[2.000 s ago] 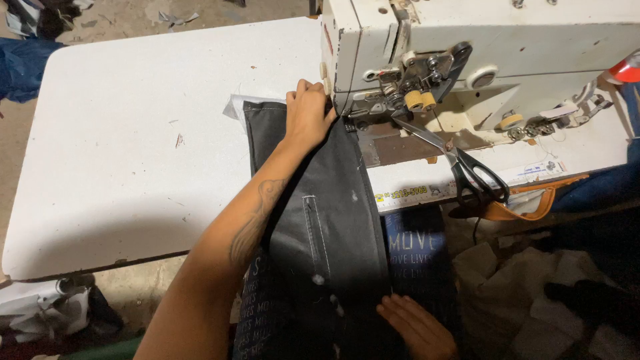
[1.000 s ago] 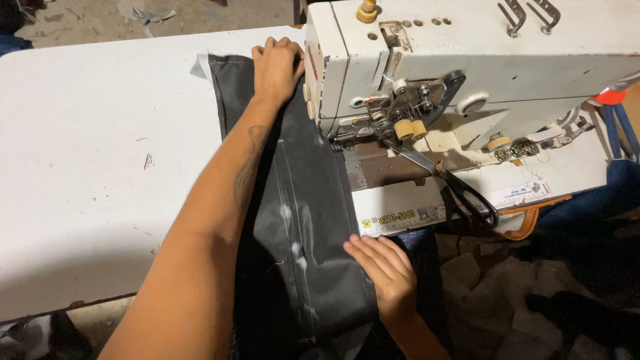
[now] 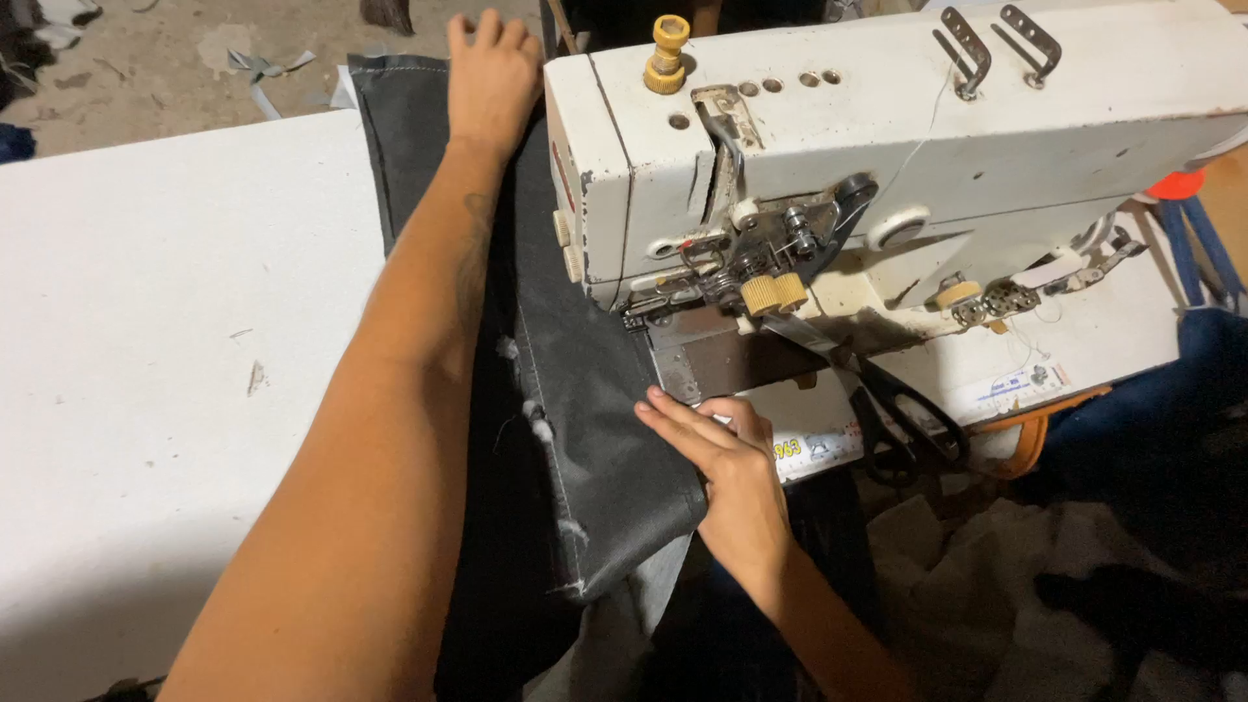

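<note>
Black fabric (image 3: 604, 409) with a light stitched line and white tufts lies along the left side of a white industrial sewing machine (image 3: 838, 146), its right edge beneath the presser area. My left hand (image 3: 495, 83) rests on the far part of the fabric behind the machine head; its fingertips curl at the far edge, and its hold is unclear. At the near right edge, my right hand (image 3: 731, 468) has the fabric's margin between thumb side and fingers, the fingertips lying on top. Black-handled scissors (image 3: 877, 400) lie on the machine bed, blades pointing toward the needle area.
The white tabletop (image 3: 185, 341) extends to the left. An orange-edged item (image 3: 1029, 448) hangs below the machine's front edge. Crumpled pale cloth (image 3: 975, 565) and dark cloth are at the lower right. Fabric scraps (image 3: 268, 73) lie on the floor beyond the table.
The black fabric has advanced away from me past the machine head, with my left hand on its far part. My right hand has moved up to the fabric's right edge. The view has shifted.
</note>
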